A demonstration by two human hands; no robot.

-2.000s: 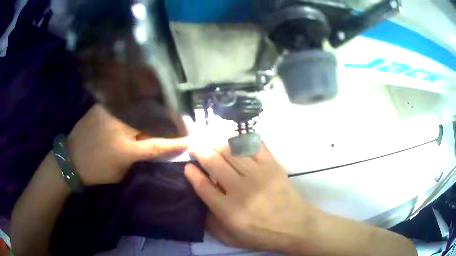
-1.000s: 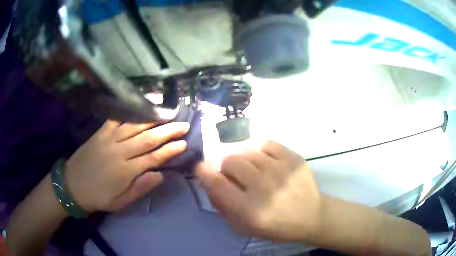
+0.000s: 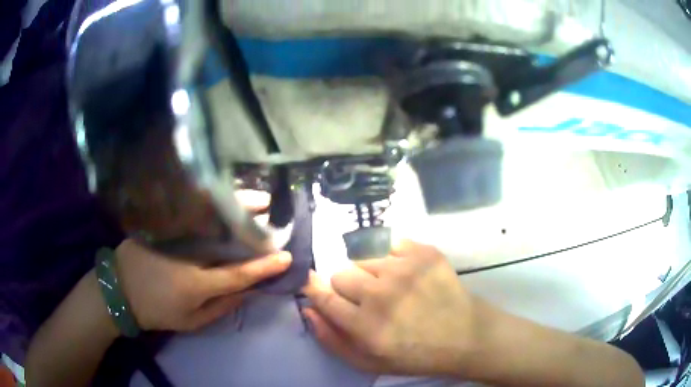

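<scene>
A cut piece (image 3: 290, 283) with a pale grey face and dark edges lies under the machine's needle area, its near part spread toward me. My left hand (image 3: 193, 291), with a green bangle, lies flat on its left side, fingertips near the foot, partly hidden by a shiny rounded metal part. My right hand (image 3: 398, 310) is at the piece's right edge, fingers curled, thumb and forefinger at the edge. The sewing machine (image 3: 318, 113) is cream-white with a blue stripe. The presser foot and needle are lost in glare.
A large dark purple cloth mass (image 3: 45, 189) lies at the left. A grey-knobbed tension part (image 3: 457, 174) and a smaller grey knob (image 3: 367, 243) stick out from the machine, close above my right hand. The white machine body (image 3: 561, 219) spans the right.
The dark piece between my hands has given way to a pale grey face. My right hand moved off the foot to the edge. My left fingers have drawn closer together. The camera view has shifted.
</scene>
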